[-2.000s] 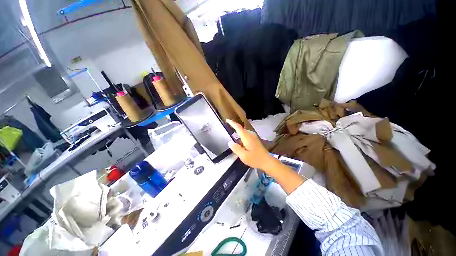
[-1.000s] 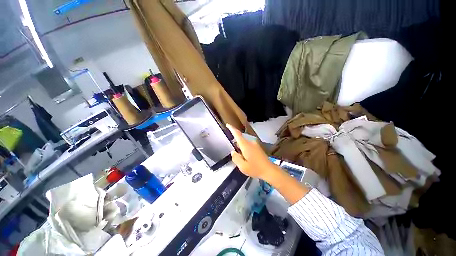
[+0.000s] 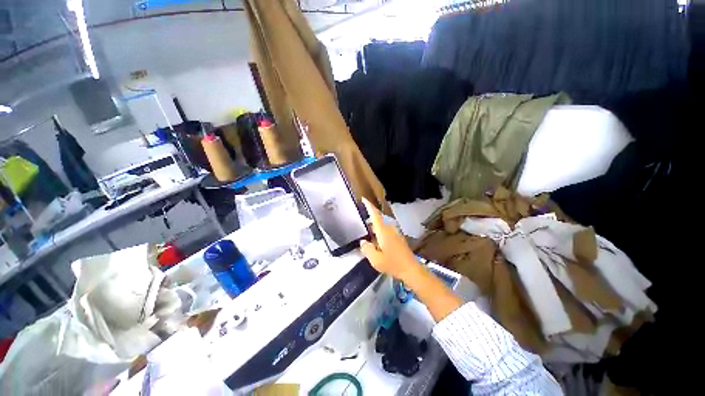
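Note:
A smartphone (image 3: 332, 205) with a lit, pale grey screen stands tilted above the far end of the white sewing machine head (image 3: 270, 298). My right hand (image 3: 386, 246) is at the phone's lower right edge, with fingers and thumb on that edge; some fingers are hidden behind it. My striped sleeve reaches in from the lower right. My left hand is out of the picture. The needle area is not in view.
A blue bottle (image 3: 229, 268) and crumpled off-white cloth (image 3: 116, 298) lie beyond the machine. Thread cones (image 3: 272, 142) stand behind. Green scissor handle (image 3: 337, 384) and black scraps (image 3: 402, 350) are near. Tan and whitish pieces (image 3: 533, 271) heap at right, under olive cloth (image 3: 487, 147).
The camera view has shifted, so the scene sits lower in the picture. The phone looks slightly more upright. My right hand has stayed at its edge.

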